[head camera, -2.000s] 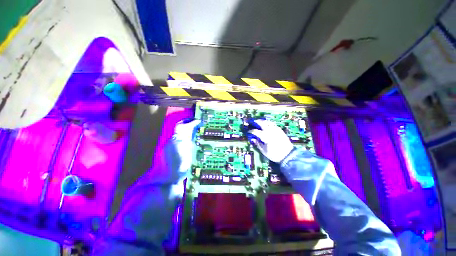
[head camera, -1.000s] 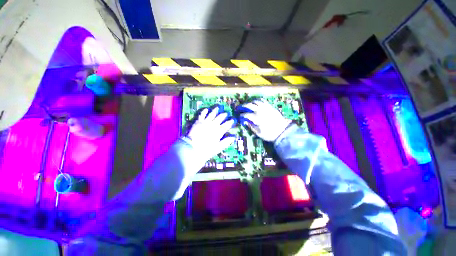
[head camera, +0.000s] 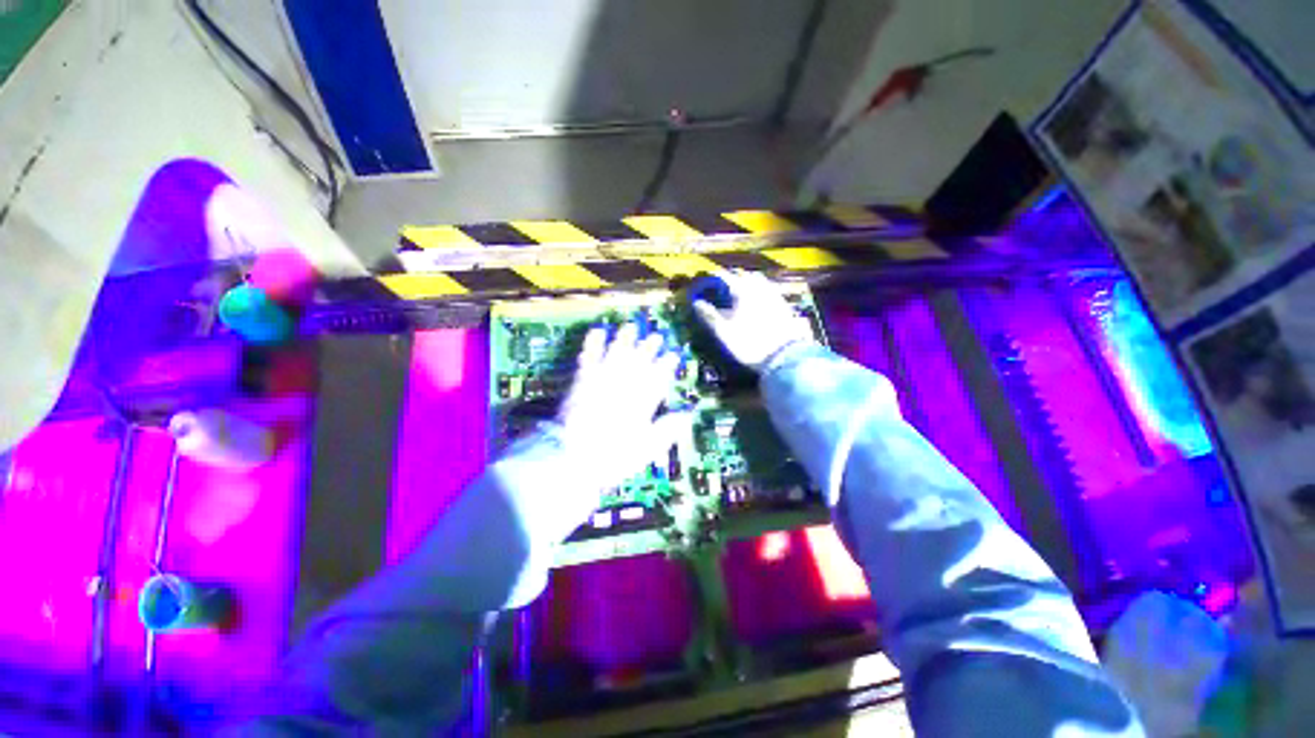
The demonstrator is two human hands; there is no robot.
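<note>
The pale green carrier [head camera: 702,613] lies on the conveyor in front of me. Green circuit boards [head camera: 531,346] fill its back and middle windows; the two front windows show red and magenta. My left hand [head camera: 627,378], in a white glove with blue fingertips, lies palm down with fingers spread over the left boards. My right hand [head camera: 750,317], gloved the same way, is at the carrier's back edge, right of the middle, with its fingers bent down. Whether its fingertips grip anything is hidden. The hands are apart.
Yellow-black taped rails [head camera: 599,274] run behind the carrier. The magenta-purple conveyor [head camera: 440,418] extends to both sides. Teal-topped bottles or cups [head camera: 166,601] stand at left. A dark panel [head camera: 988,176] stands back right. Instruction sheets [head camera: 1154,159] hang at right. A white-blue bundle [head camera: 1165,649] lies front right.
My left hand has moved from the carrier's left edge onto the boards. My right hand has shifted back to the carrier's rear edge. The view has turned slightly.
</note>
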